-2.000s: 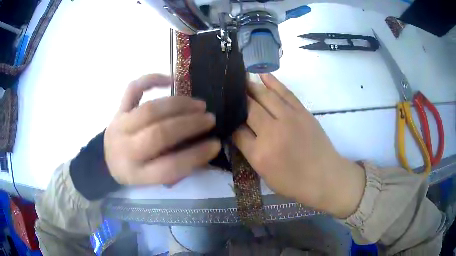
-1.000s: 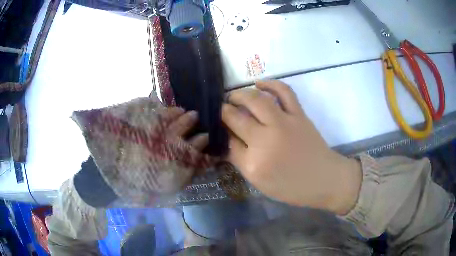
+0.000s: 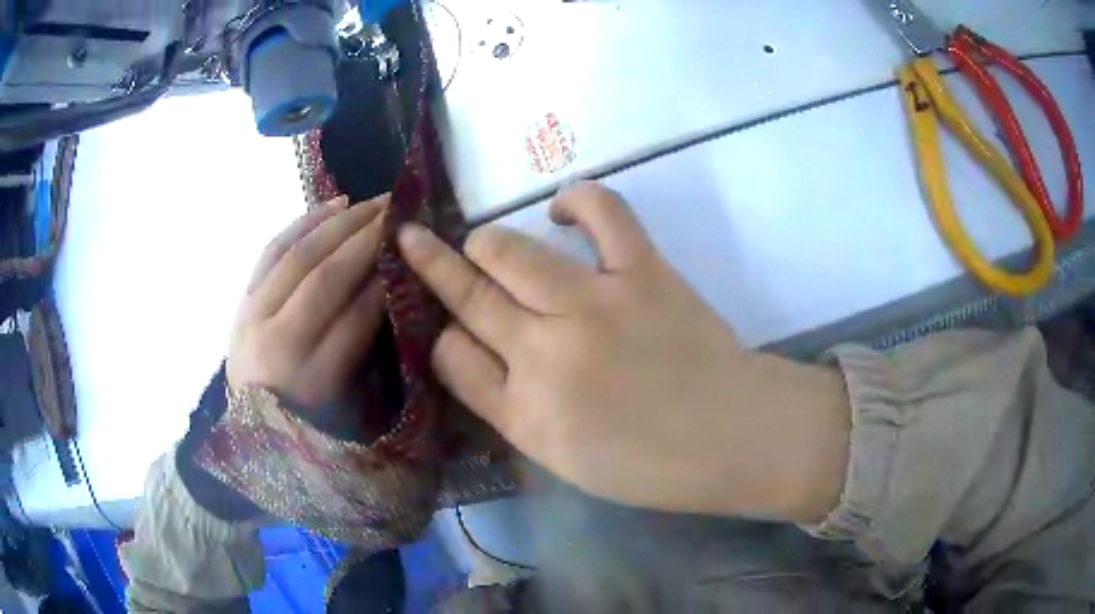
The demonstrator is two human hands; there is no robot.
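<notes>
The plaid tweed piece [image 3: 324, 470] with black backing runs from under the sewing machine's needle area down to the table's front edge, its lower end folded back over my left wrist, plaid side showing. The dark red tweed binding strip [image 3: 412, 306] lies along its right edge. My left hand [image 3: 306, 300] is on the piece's left side, fingertips pinching at the strip. My right hand [image 3: 612, 360] holds the strip's right side with thumb and fingers. The presser foot [image 3: 382, 54] is at the top, partly hidden.
Scissors with yellow [image 3: 979, 192] and red-orange handles lie at the right. The blue-grey round machine part [image 3: 288, 74] hangs above the work at upper left. Curved tweed strips [image 3: 51, 372] lie at the far left. Blue crates [image 3: 294, 564] show below the table. A ruled edge [image 3: 949, 314] runs along the front.
The view has swung, shifting the machine left. The tweed piece's lower end has turned back over my left wrist. My left fingers have come to the strip, opposite my right fingers.
</notes>
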